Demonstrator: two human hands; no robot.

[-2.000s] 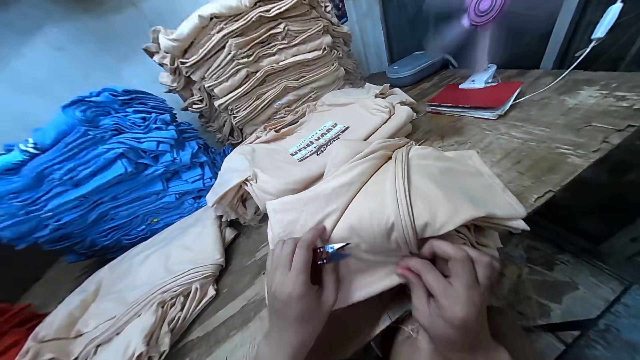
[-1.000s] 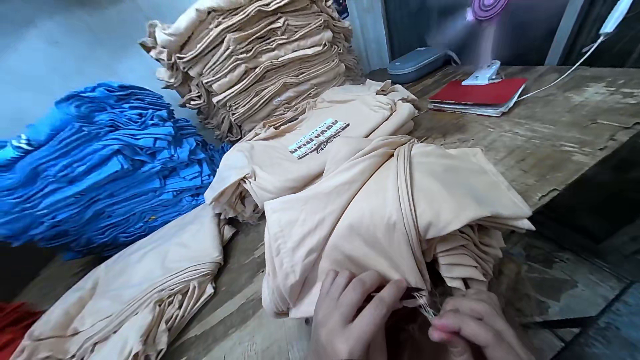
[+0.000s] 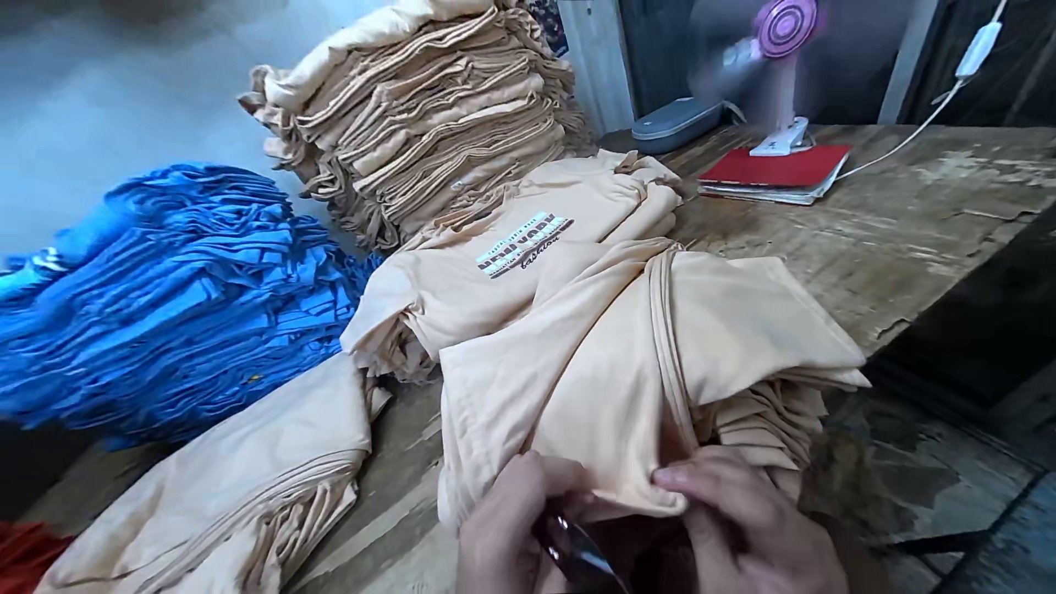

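Note:
A beige fabric garment with a printed chest (image 3: pixel 524 245) lies spread over the wooden table, its near part bunched toward me. At its near edge, my left hand (image 3: pixel 520 520) grips the cloth and also holds a small dark, shiny tool (image 3: pixel 577 549), probably thread snips; its blades point down toward me. Close by on the right, my right hand (image 3: pixel 742 520) pinches the hem of the same beige garment between thumb and finger. More beige fabric layers (image 3: pixel 763 421) hang beneath, at the table's edge.
Tall stack of folded beige garments (image 3: pixel 445 115) at the back; blue garment pile (image 3: pixel 181 305) left; folded beige garments (image 3: pixel 239 487) near left. A small purple fan (image 3: pixel 788 41), red folder (image 3: pixel 775 169), grey case (image 3: pixel 676 124) and white cable (image 3: pixel 899 144) stand at the back right of the table (image 3: pixel 916 214).
Both hands have shifted along the garment's near edge since the first frame. The tool was by my left fingers, blade pointing right, and now points down. My right hand now pinches the hem.

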